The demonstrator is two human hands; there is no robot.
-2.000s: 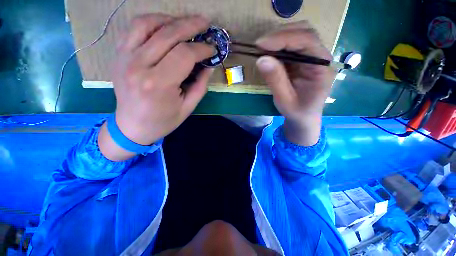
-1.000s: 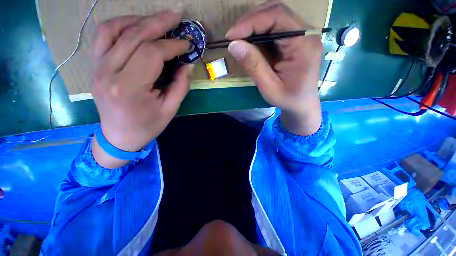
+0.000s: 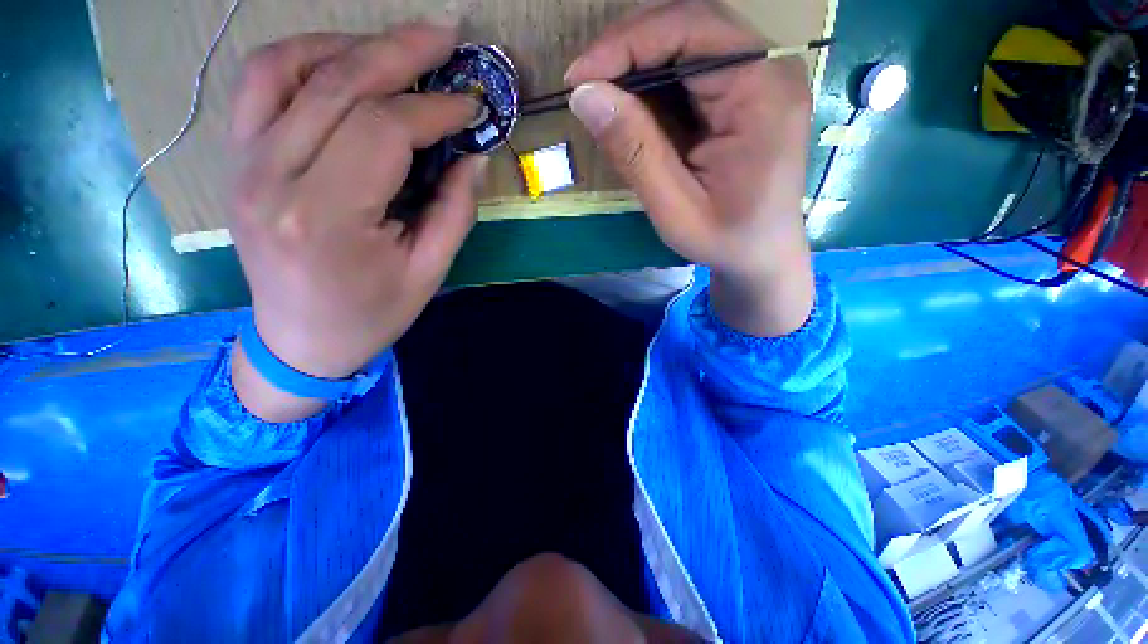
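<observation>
My left hand [image 3: 340, 189] grips a round watch case [image 3: 494, 91] with a shiny rim and a dark circuit board in its open face. A dark band shows under the fingers. My right hand [image 3: 705, 151] holds dark tweezers [image 3: 680, 73] between thumb and forefinger. Their tips are at the right rim of the case; whether they touch it cannot be told. A small silver battery [image 3: 551, 169] with a yellow end lies just below and right of the case, joined by a fine lead.
The tan board [image 3: 164, 76] lies on the green bench [image 3: 50, 164]. A white disc [image 3: 884, 86] on a cord is right of the board. The iron stand [image 3: 1051, 94] and a red tray [image 3: 1123, 239] are far right. White boxes [image 3: 925, 503] stand below right.
The hands, case and board have shifted left and slightly up in the picture since the oldest frame. The dark disc at the top is out of view. The tweezers now tilt up more towards their rear end.
</observation>
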